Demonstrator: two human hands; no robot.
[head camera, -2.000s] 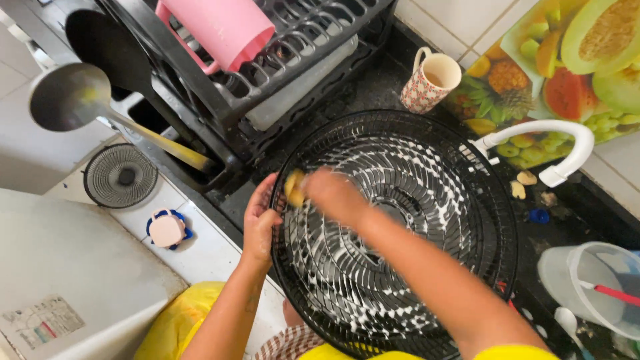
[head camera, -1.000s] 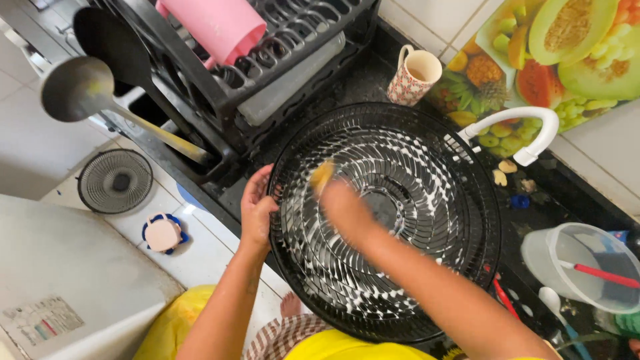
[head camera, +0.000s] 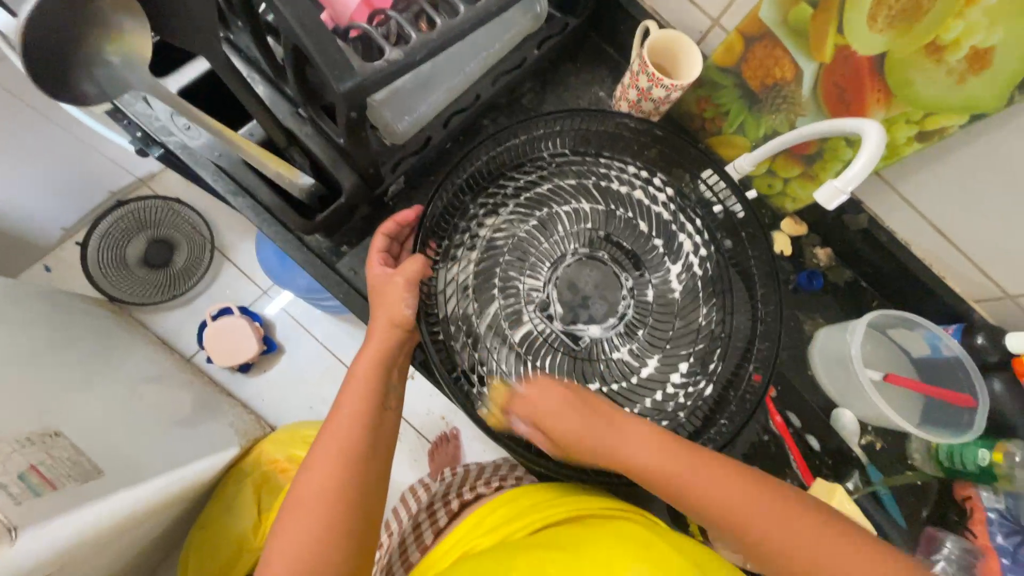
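A round black fan grille (head camera: 592, 288), streaked with white suds, lies over the sink area below a white curved faucet (head camera: 832, 136). On its left rim my left hand (head camera: 398, 276) is closed, thumb on the near side and fingers around the edge. My right hand (head camera: 560, 420), slightly blurred, grips a yellowish sponge (head camera: 498, 406) against the grille's lower left part. Part of the grille's lower edge is hidden by my right hand and forearm.
A black dish rack (head camera: 344, 104) with a ladle (head camera: 88, 56) stands upper left, a patterned mug (head camera: 658, 72) behind the grille. At right are a clear plastic tub (head camera: 900, 376), a red-handled utensil (head camera: 788, 436) and a spoon (head camera: 848, 428). Another grille (head camera: 148, 250) lies on the floor.
My right hand with the sponge has moved from the grille's upper left part down to its lower left edge. My left hand stays on the rim. The view has shifted somewhat.
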